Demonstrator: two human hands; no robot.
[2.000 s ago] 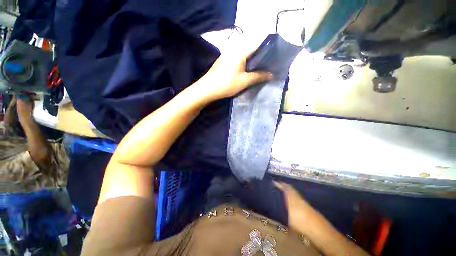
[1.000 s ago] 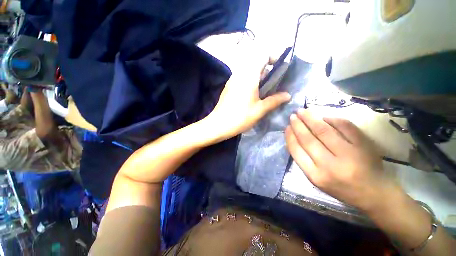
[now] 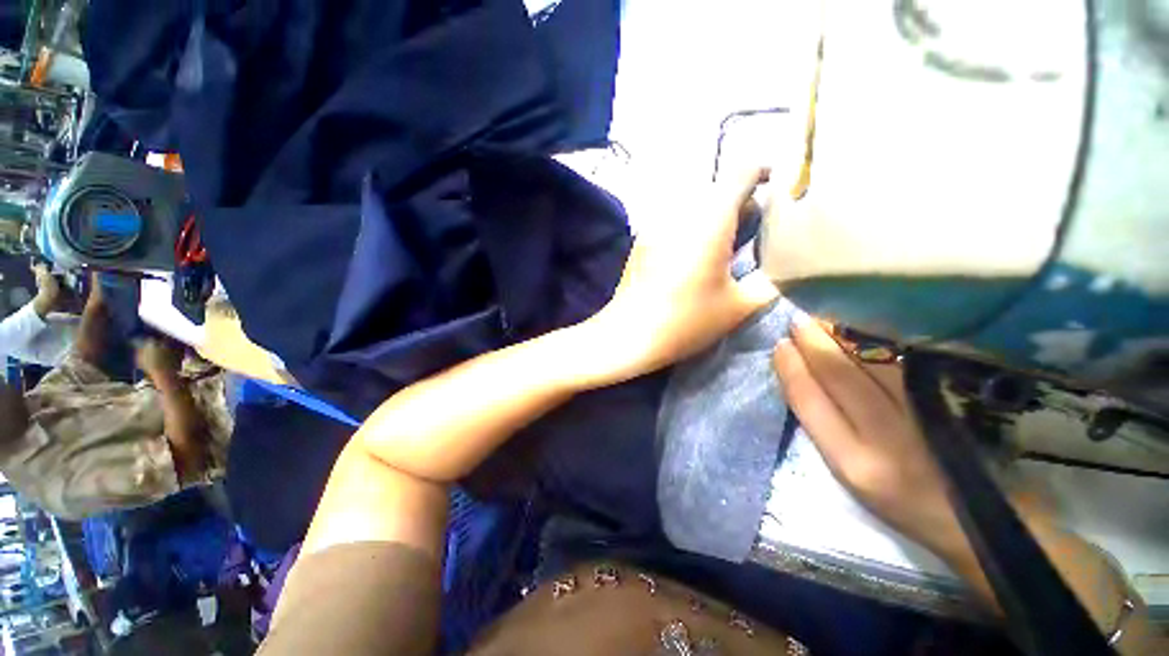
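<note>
The interfaced band (image 3: 724, 449), pale grey-blue, lies on the machine table and runs up under the white and teal sewing machine head (image 3: 949, 167). My left hand (image 3: 686, 288) holds the band's upper part, with its thumb on the cloth near the needle area. My right hand (image 3: 872, 436) has its fingertips on the band's right edge, close to my left thumb. The needle and presser foot are hidden by the machine head and my fingers. The navy garment body (image 3: 385, 231) is heaped left of the band.
The table's worn front edge (image 3: 872, 577) runs below my right hand. A black bar (image 3: 987, 513) crosses in front of my right forearm. Red-handled scissors (image 3: 192, 263) lie at the left. A person in a patterned top (image 3: 96, 429) is at the far left. A blue crate shows below the garment.
My right hand has come up from below onto the band. The band's upper end has gone in under the machine head, with my left hand on it. The view has shifted.
</note>
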